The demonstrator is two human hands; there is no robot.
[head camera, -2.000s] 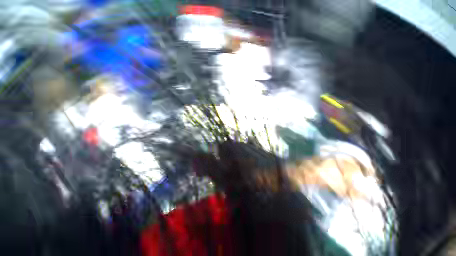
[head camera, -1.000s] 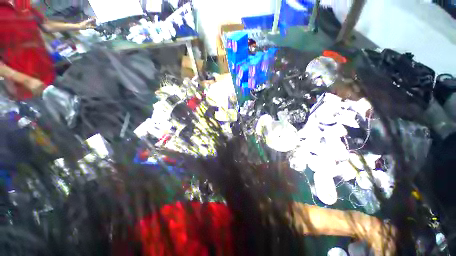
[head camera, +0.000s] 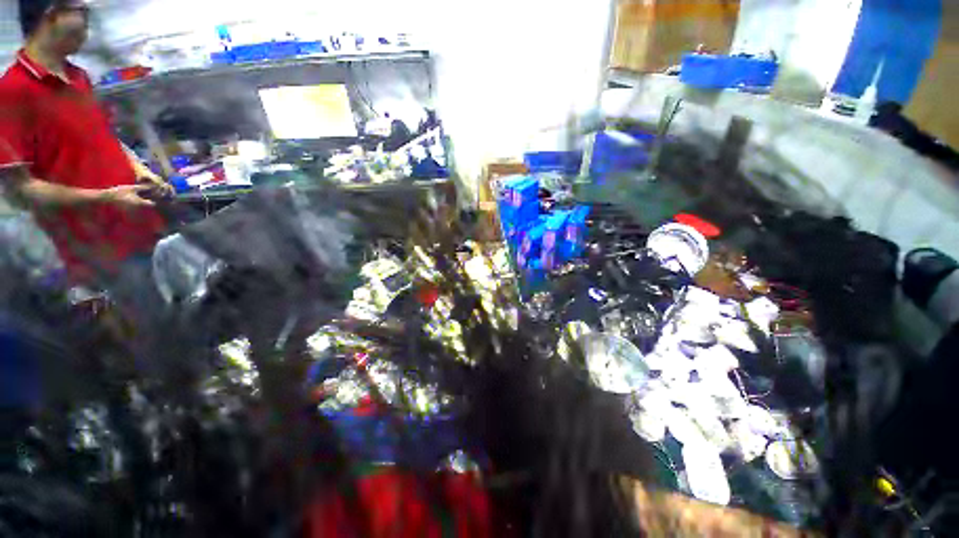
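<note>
A heap of white plastic parts (head camera: 699, 368) lies on the green-topped bench right of centre. A clear round tub (head camera: 613, 363) stands at its left side. A long white oval part (head camera: 706, 473) lies at the heap's near end. A bare forearm (head camera: 699, 517) crosses the bottom edge; its hand is cut off. Neither of my hands shows. Dark hair strands hide much of the lower centre and left.
Blue boxes (head camera: 547, 233) stand behind the tub. A white round item (head camera: 678, 248) lies near a red-orange object (head camera: 697, 224). A person in a red top (head camera: 63, 158) stands at the far left by another workbench (head camera: 252, 68). Blurred white goods lie left of centre.
The view has tilted up, so the shelf and far wall show more. The heap and tub sit lower in the picture. The forearm has dropped to the bottom edge.
</note>
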